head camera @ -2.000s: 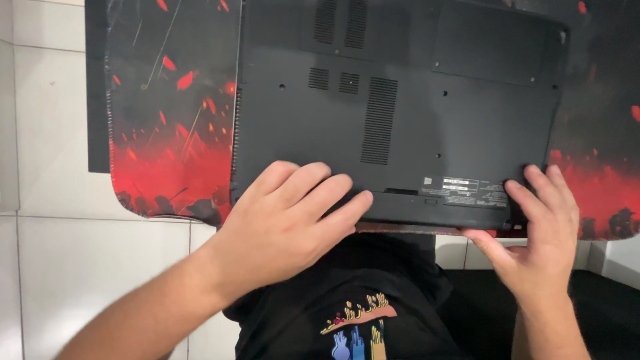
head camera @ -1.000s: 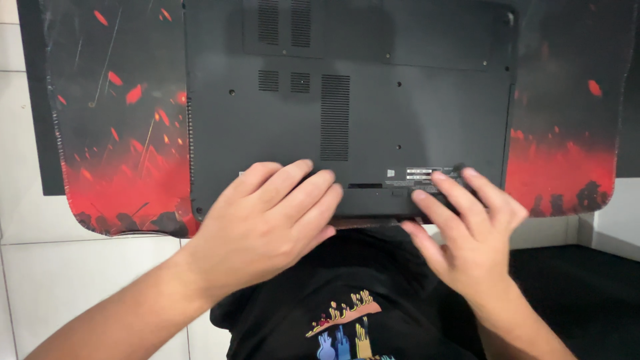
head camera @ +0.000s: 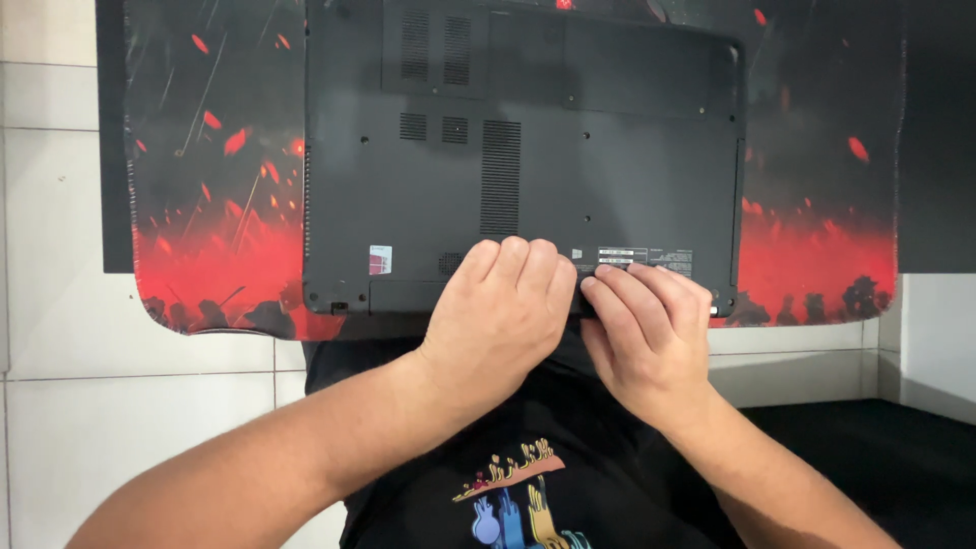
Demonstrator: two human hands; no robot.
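Observation:
A black laptop (head camera: 427, 191) lies upside down, its vented base facing up and its near edge toward my body. My left hand (head camera: 499, 313) rests with curled fingers on the near edge around the middle, hiding part of the battery strip (head camera: 404, 296). Just right of it, my right hand (head camera: 652, 328) has its fingertips on the base by the printed labels (head camera: 627, 256) and its thumb below the near edge. What lies under the fingers of both hands is hidden. A small colored sticker (head camera: 380, 260) is on the base at left.
Beneath the laptop is a black and red desk mat (head camera: 820, 252) with a stitched edge, on a dark tabletop (head camera: 938, 152). The table's near edge is close to my black printed shirt (head camera: 457, 473). Pale floor tiles (head camera: 137, 435) show at the left.
My two hands have come close together at the laptop's near edge; two seconds ago they were far apart, with the right hand at the near right corner. The left hand's fingers are now more curled.

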